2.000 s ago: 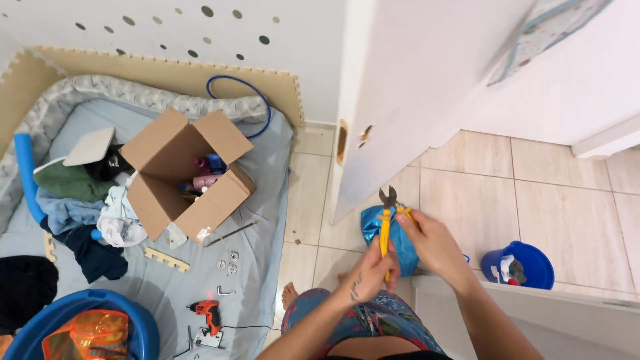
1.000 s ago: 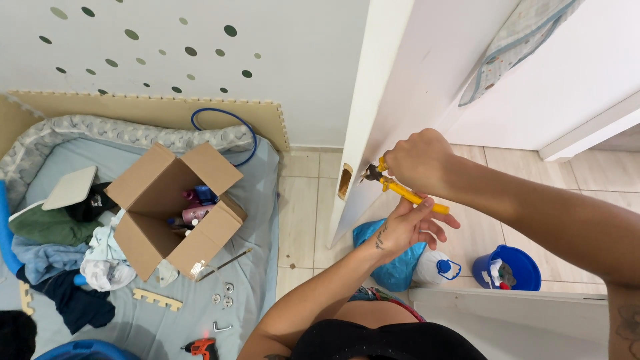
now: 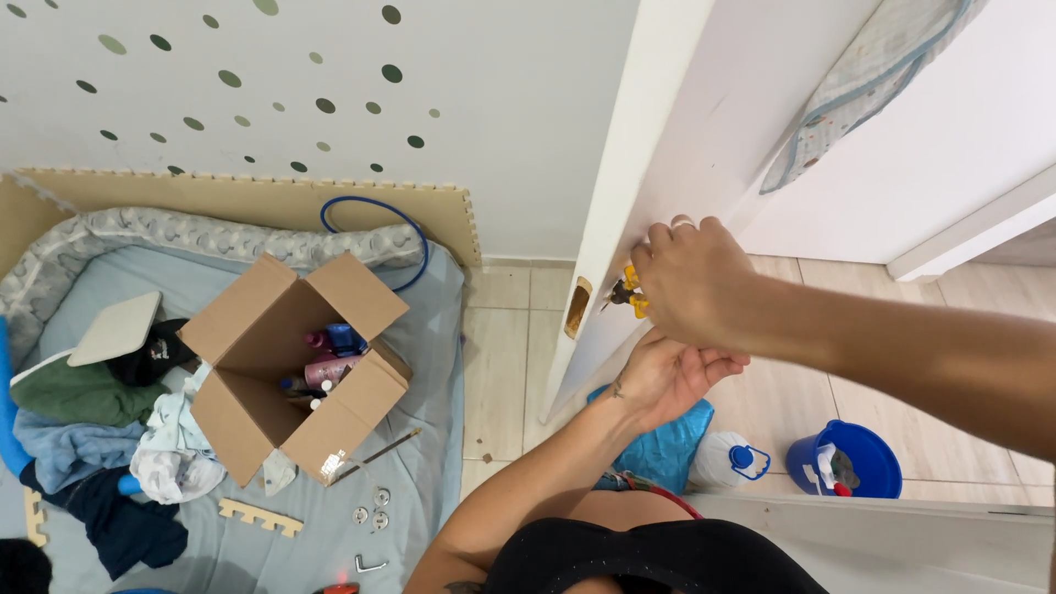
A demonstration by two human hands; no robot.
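Note:
My right hand is closed around yellow-handled cutting pliers, whose dark jaws are at the face of the white door, beside the opening cut in its edge. What the jaws grip there is too small to tell. My left hand is just below the right one, palm up with its fingers partly curled; nothing shows in it. The rectangular lock cutout in the door edge shows bare wood inside.
An open cardboard box with bottles is on the sheet-covered mattress, near clothes, round metal parts and a lever handle. A blue bucket, a white jug and a blue bag stand by the door.
Two seconds ago both hands held the pliers low, away from the door. The right hand has brought them up to the door face; the left has come off the handles.

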